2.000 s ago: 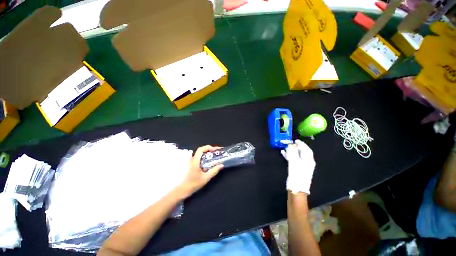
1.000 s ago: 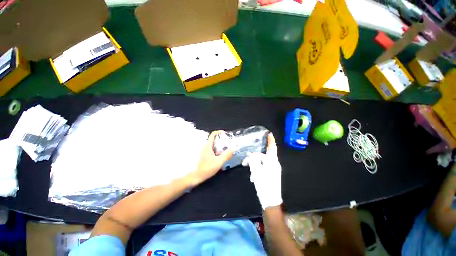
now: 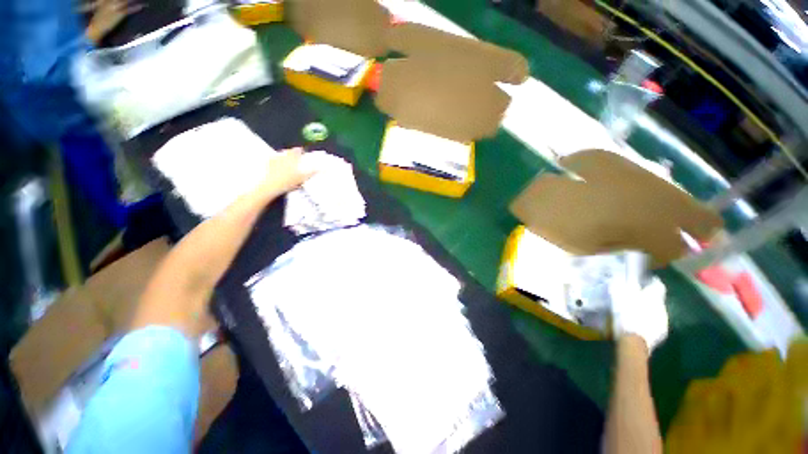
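Observation:
My right hand point(image 3: 645, 312), in a white glove, is over the right end of an open yellow box point(image 3: 551, 312). Its fingers are on a shiny grey bagged unit point(image 3: 598, 285) above the white piece inside; blur hides the exact grip. My bare left hand point(image 3: 291, 170) is at the upper edge of a small leaflet stack point(image 3: 326, 197). Its fingertips are blurred, and whether they hold a leaflet cannot be told. A large pile of glaring clear bags point(image 3: 390, 310) lies between my arms.
More open boxes point(image 3: 427, 167) stand on the green belt point(image 3: 496, 208). A green tape ring point(image 3: 314, 132) and white sheets point(image 3: 213, 160) lie on the black bench. A brown carton point(image 3: 89, 324) is below left. A blue-clothed person point(image 3: 40, 62) is upper left. Yellow cardboard point(image 3: 744, 408) shows lower right.
The view has turned left. My right hand has moved with the bagged unit from above the bench to the box. My left hand has left the unit and reached the leaflets.

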